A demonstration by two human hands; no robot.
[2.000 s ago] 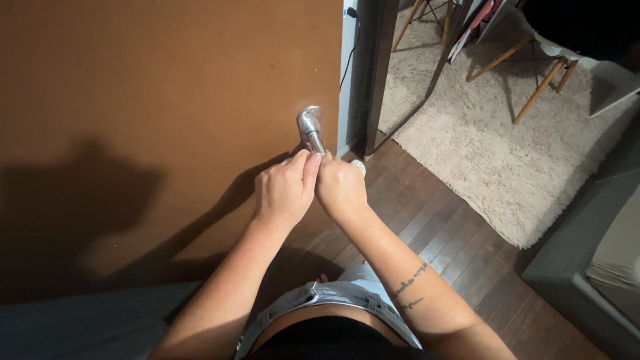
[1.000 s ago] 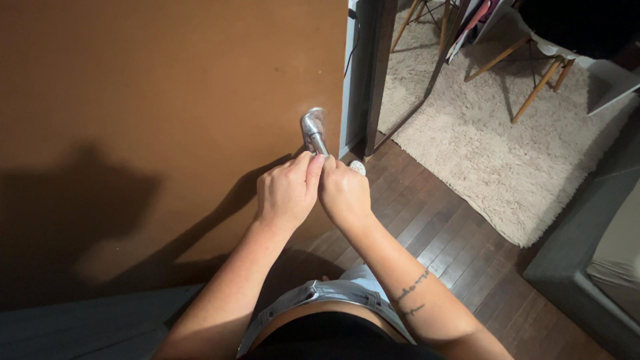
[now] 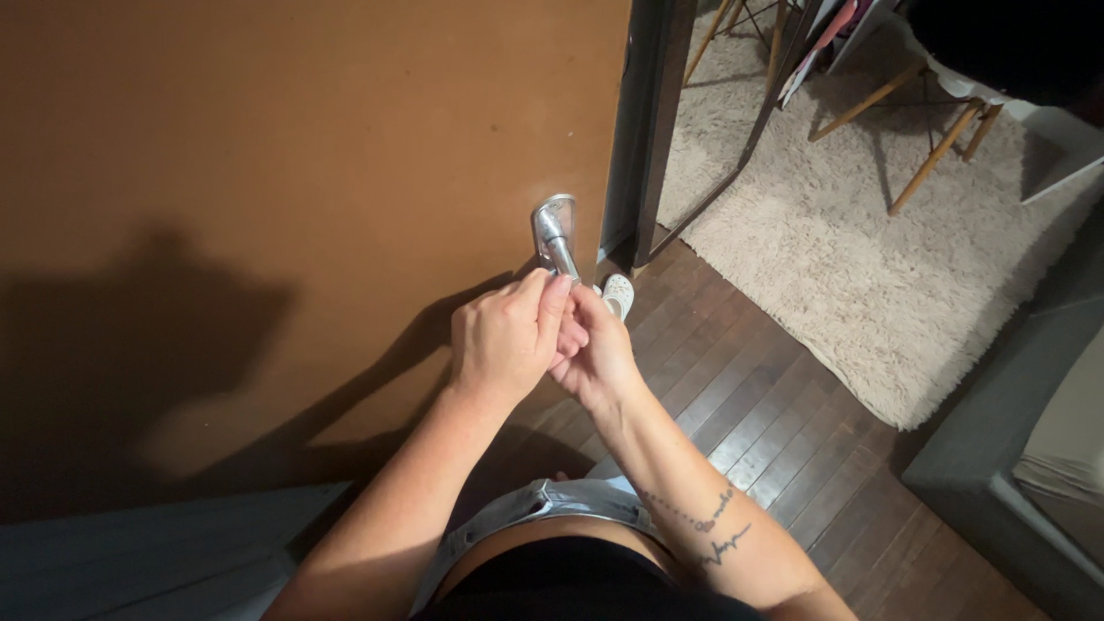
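Note:
A metal door handle (image 3: pixel 559 241) with an oval plate sits near the right edge of a brown door (image 3: pixel 345 129). My left hand (image 3: pixel 509 332) is closed at the near end of the handle, its thumb lying along the top. Close against it on the right, my right hand (image 3: pixel 599 345) is turned palm inward with fingers curled, touching or nearly touching the left fingers. The handle's end and whatever lies between the fingers are hidden.
A white clog (image 3: pixel 618 294) stands on the dark wooden floor (image 3: pixel 733 414) beyond my right hand. To the right are a dark-framed mirror (image 3: pixel 664 129), a shaggy rug (image 3: pixel 828 259), a chair with wooden legs (image 3: pixel 936 159) and a grey upholstered bed frame or similar furniture (image 3: pixel 975 483).
My right hand has rolled over so that its palm and curled fingers show, where its back showed before. The left hand stays at the handle.

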